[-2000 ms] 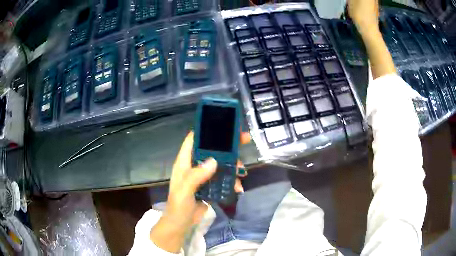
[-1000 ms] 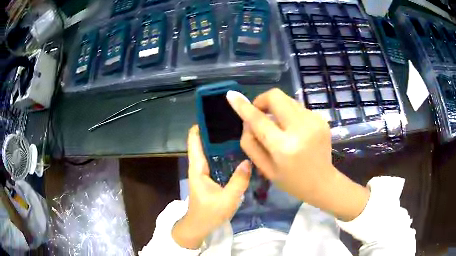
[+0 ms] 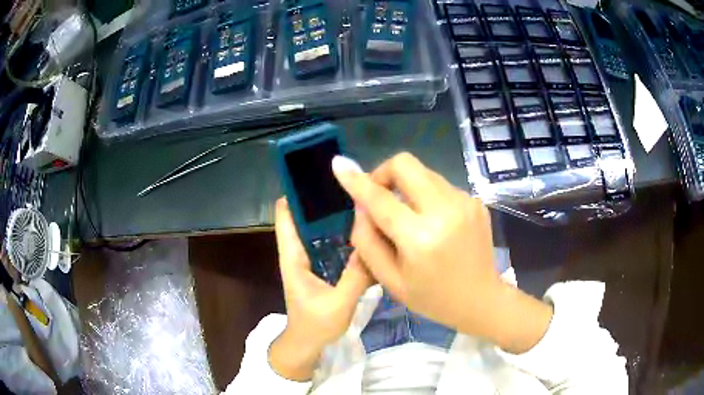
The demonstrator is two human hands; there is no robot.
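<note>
A dark teal keypad phone is held upright in front of the bench edge, its dark screen facing me. My left hand is closed around its lower part, with the thumb by the keys. My right hand is at the phone's right side. A small white piece, which looks like a wipe, covers its index fingertip and touches the right part of the screen. The other right fingers are curled in and hide part of the phone's right side.
A clear tray of teal phones lies at back left, and a film-covered lens tray at right. Tweezers lie on the green mat. A small white fan, a white box, a white paper and another phone tray stand around.
My right hand has come from the far right of the bench to the phone's screen. Since one second ago, both hands and the phone have shifted slightly left, and the fingertip is lower on the screen.
</note>
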